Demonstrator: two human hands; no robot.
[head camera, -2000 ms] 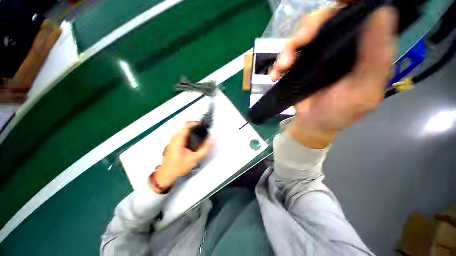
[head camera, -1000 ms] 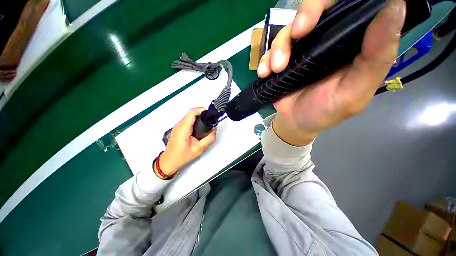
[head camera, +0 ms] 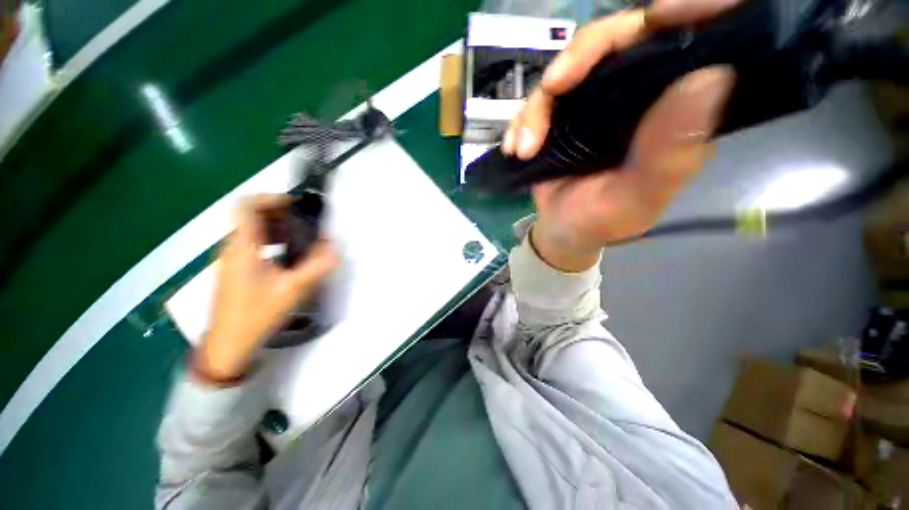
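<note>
My left hand (head camera: 254,289) is blurred and holds a dark hair dryer (head camera: 302,227) by its handle above the white work board (head camera: 394,249). The dryer's bundled power cord (head camera: 329,134) runs from the handle to the board's far edge. My right hand (head camera: 623,164) is wrapped around the thick black electric screwdriver (head camera: 608,120). Its tip points down-left beside the front of the white screw feeder (head camera: 493,110). The bit is not clearly visible. The screwdriver and the dryer are well apart.
A small tan block (head camera: 452,95) stands against the feeder's left side. The green conveyor belt (head camera: 199,129) curves beyond a white edge strip. A black cable (head camera: 797,216) with a yellow tag hangs at the right. Cartons (head camera: 787,418) lie on the grey floor at lower right.
The screwdriver has moved from the dryer handle's end to beside the feeder. My left hand and the dryer have shifted left over the board. The camera view has also shifted.
</note>
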